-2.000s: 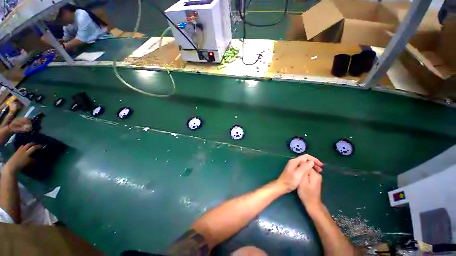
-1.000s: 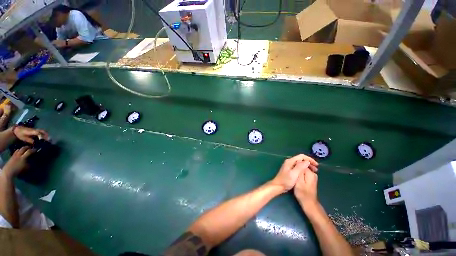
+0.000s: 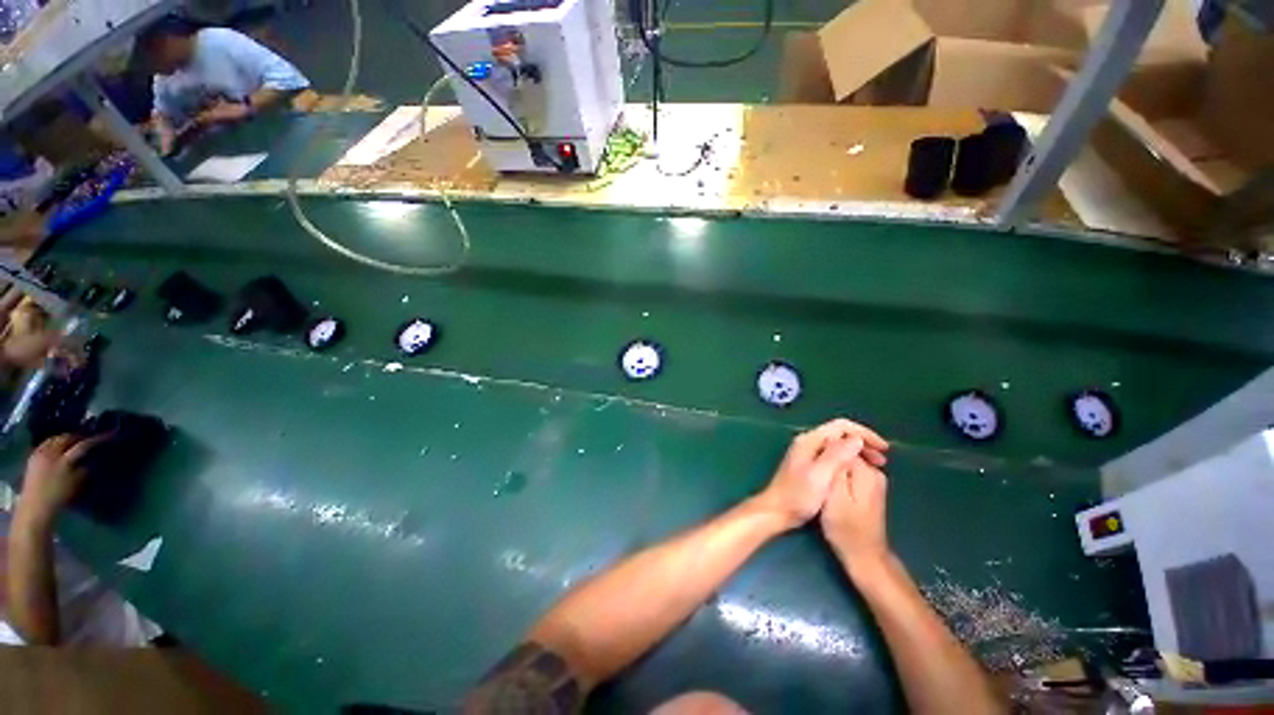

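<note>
Several round inner parts with pale discs and black rims lie in a row on the green conveyor; one [image 3: 780,383] is just beyond my hands, and another [image 3: 974,415] is to their right. My left hand [image 3: 813,472] and my right hand [image 3: 855,500] are clasped together near the belt's near side. They touch no part. Whether anything small is between them is hidden. Black housings [image 3: 266,306] lie on the belt at the left.
A pile of small screws [image 3: 985,617] lies at the lower right beside a white screw feeder [image 3: 1199,566]. Another white unit [image 3: 538,87] and black housings [image 3: 929,166] stand on the opposite shelf. Another person's hand [image 3: 53,472] works at the left.
The round parts have moved to the right along the belt. Another black housing now shows on the belt at the left. My clasped hands have hardly moved.
</note>
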